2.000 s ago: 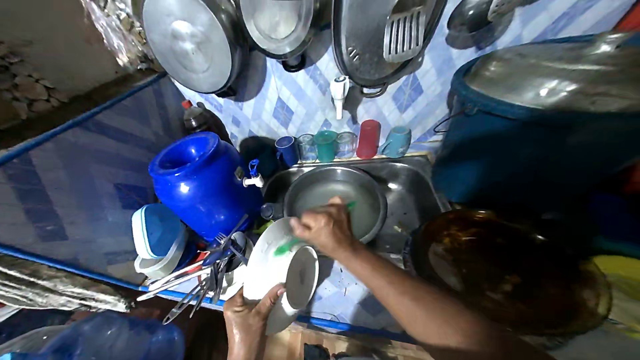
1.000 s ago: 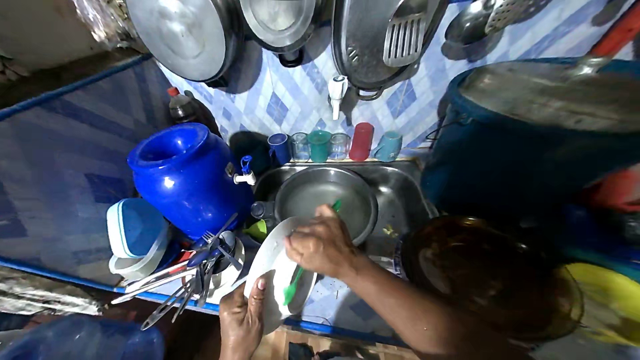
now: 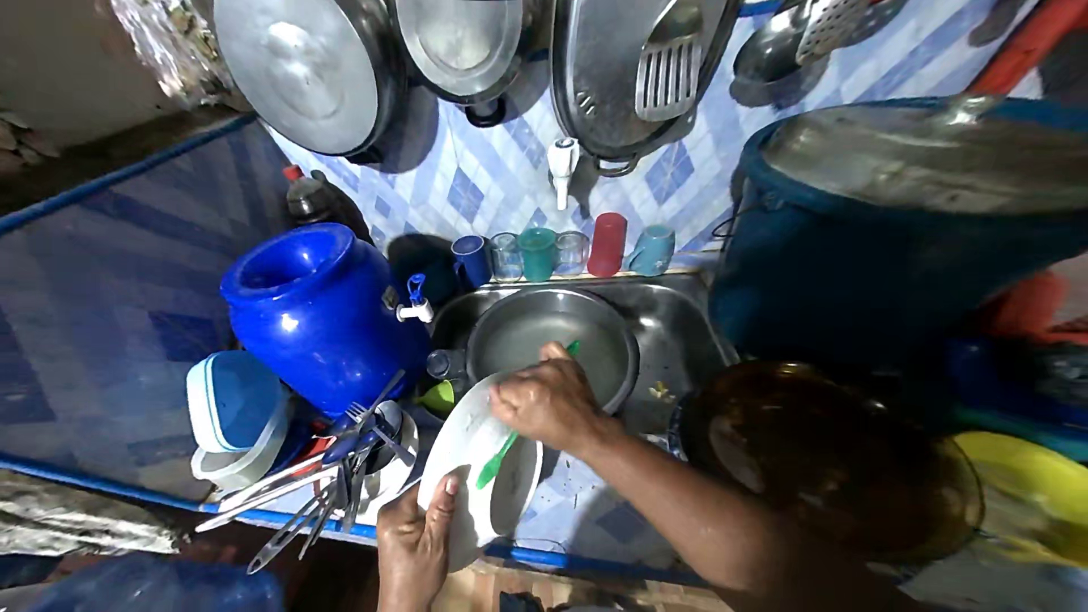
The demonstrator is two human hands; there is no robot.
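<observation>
My left hand [image 3: 416,535] grips the lower left rim of a white dish [image 3: 463,450], its thumb on the near face, and the dish is tilted on edge. Fingers curled, my right hand [image 3: 548,399] closes around a green-handled utensil [image 3: 497,461], whose green parts show on both sides of the fist; its kind is unclear. The right hand lies over the dish's upper right side. Just beyond it, a round metal basin [image 3: 552,319] with cloudy liquid sits in the steel sink [image 3: 680,327].
A blue water jug [image 3: 319,314] with a tap stands left, by piled cutlery [image 3: 340,467] and plastic containers [image 3: 242,408]. Several cups [image 3: 537,253] line the sink's back edge below a white faucet [image 3: 562,166]. A large lidded blue container [image 3: 850,280] and a brown glassy lid [image 3: 816,459] are right.
The dish has turned to stand more on edge than two seconds ago. My right hand, with the green-handled utensil, has shifted over it; my left hand keeps its hold.
</observation>
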